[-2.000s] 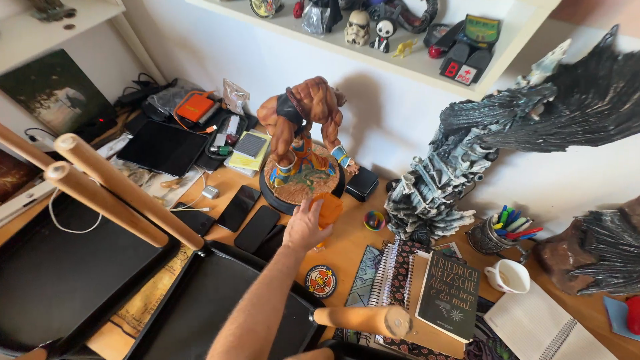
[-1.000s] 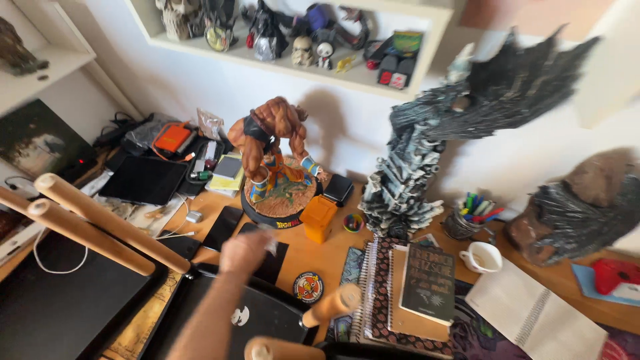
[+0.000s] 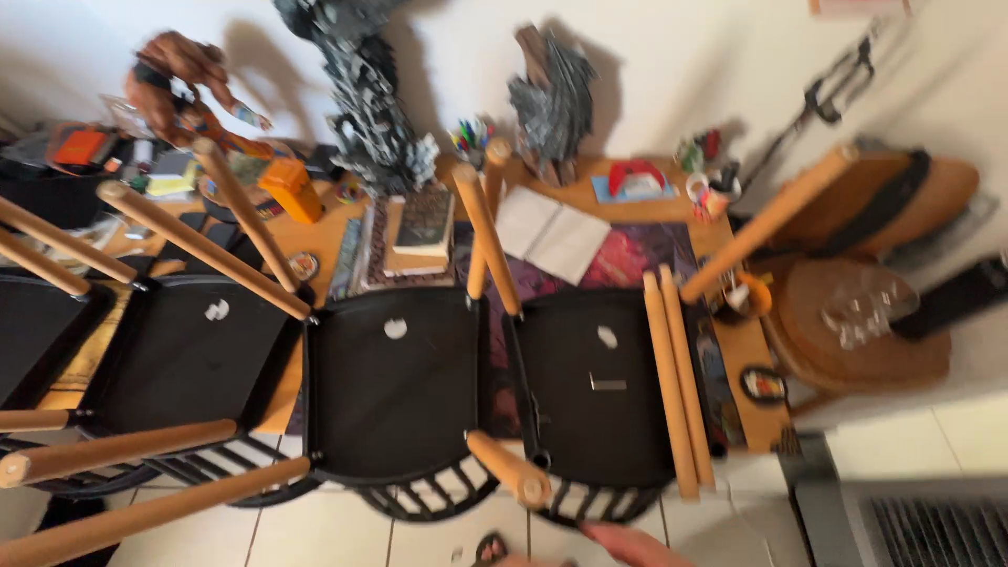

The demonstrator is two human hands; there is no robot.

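My right hand (image 3: 630,545) shows only in part at the bottom edge, blurred, its fingertips beside the curved black backrest (image 3: 602,504) of the rightmost upturned chair. Whether it grips the backrest is unclear. My left hand is out of view. Two loose wooden legs (image 3: 673,386) lie side by side along the right of that chair's black seat underside (image 3: 583,425). An L-shaped metal piece (image 3: 608,383) rests on the same underside. Another upturned chair (image 3: 394,386) stands to its left, with a wooden leg (image 3: 512,471) pointing toward me.
More upturned chairs (image 3: 189,354) spread leftward, legs sticking up. Behind them the wooden desk (image 3: 748,346) holds an orange container (image 3: 293,190), books (image 3: 424,224), an open notebook (image 3: 551,232) and sculptures (image 3: 551,110). A brown guitar-shaped object (image 3: 874,197) leans at the right.
The hand seen at the orange container let it go and drew back; the container now stands on the desk. The view has swung right, and my right hand has come in at the bottom.
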